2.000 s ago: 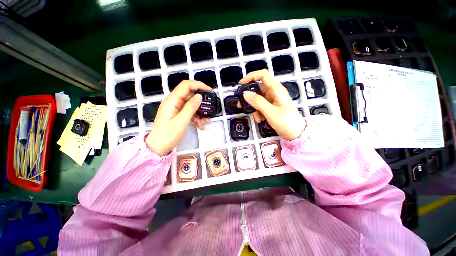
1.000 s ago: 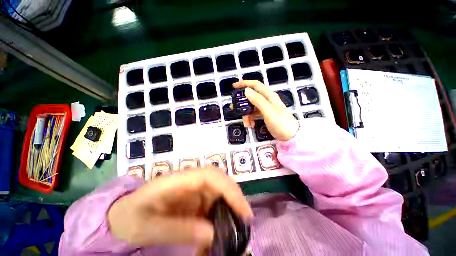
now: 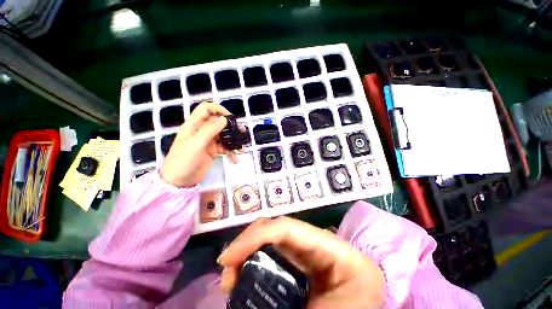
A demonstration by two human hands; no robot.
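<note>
My left hand (image 3: 197,143) holds a black smartwatch unit (image 3: 232,134) in its fingertips, over the middle of the white tray (image 3: 241,163). My right hand (image 3: 321,259) is close to the camera at the bottom centre and holds another smartwatch unit (image 3: 269,283). Pale text shows on that unit's dark face; it is too blurred to read. The tray holds black units in its upper rows. Several units with round centres (image 3: 271,159) lie in the fourth row. Coppery and whitish units (image 3: 245,198) lie mostly in the bottom row.
A red bin (image 3: 53,181) with thin sticks stands at the left. Beside it, a black unit (image 3: 87,165) rests on yellow paper slips (image 3: 74,183). At the right, a clipboard (image 3: 397,128) with a record sheet (image 3: 451,133) lies over a black tray (image 3: 451,210).
My left hand has moved from near the camera back over the tray with its unit. My right hand has moved from the tray down close to the camera with its unit. The view has shifted.
</note>
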